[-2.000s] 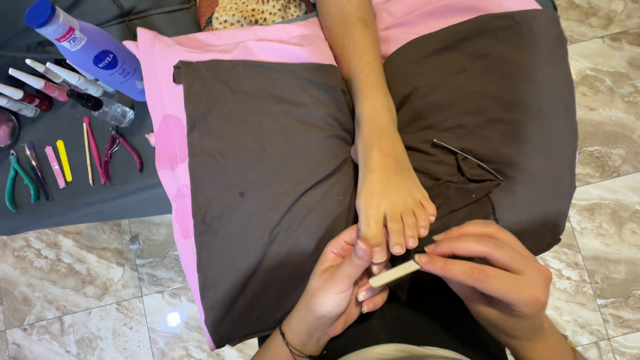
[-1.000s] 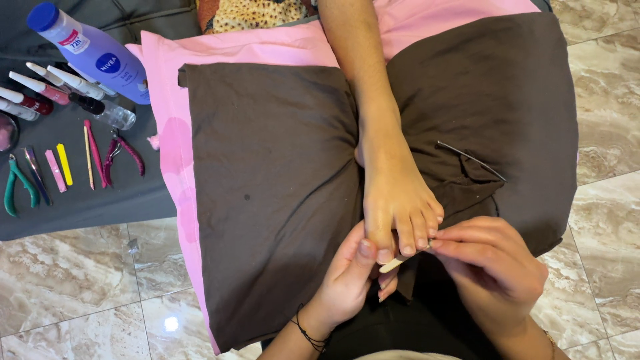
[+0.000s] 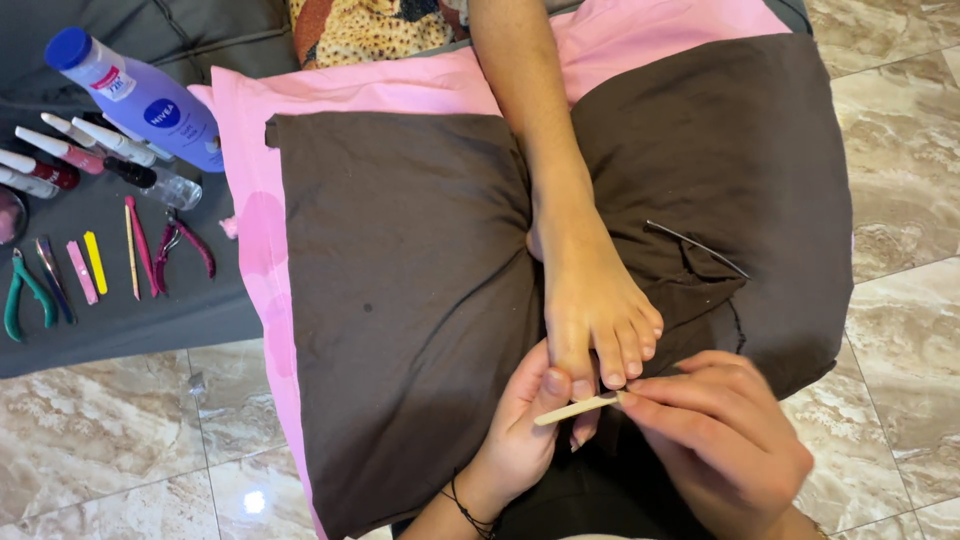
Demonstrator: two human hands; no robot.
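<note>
A person's bare foot (image 3: 589, 289) rests on a dark brown cloth (image 3: 397, 300) over a pink one (image 3: 262, 217). My left hand (image 3: 529, 427) holds its big toe (image 3: 574, 364), with the thumb on the side of the toe and fingers underneath. Between the thumb and fingertips of my right hand (image 3: 712, 427) is a pale nail file (image 3: 576, 410), which lies across the tip of the big toe at its nail. Part of the file is hidden by my right fingers. A thin metal tool (image 3: 697, 249) lies on the brown cloth to the right of the foot.
On the grey surface (image 3: 150, 330) at left stand or lie a purple Nivea bottle (image 3: 161, 112), several nail polish bottles (image 3: 82, 157), teal nippers (image 3: 28, 292), magenta nippers (image 3: 184, 247), a pink file (image 3: 82, 271), a yellow file (image 3: 96, 262) and a wooden stick (image 3: 132, 251). Marble tiles (image 3: 112, 435) lie below.
The file has shifted and changed its tilt at the big toe between the frames, moving with my right hand. My left hand keeps hold of the toe.
</note>
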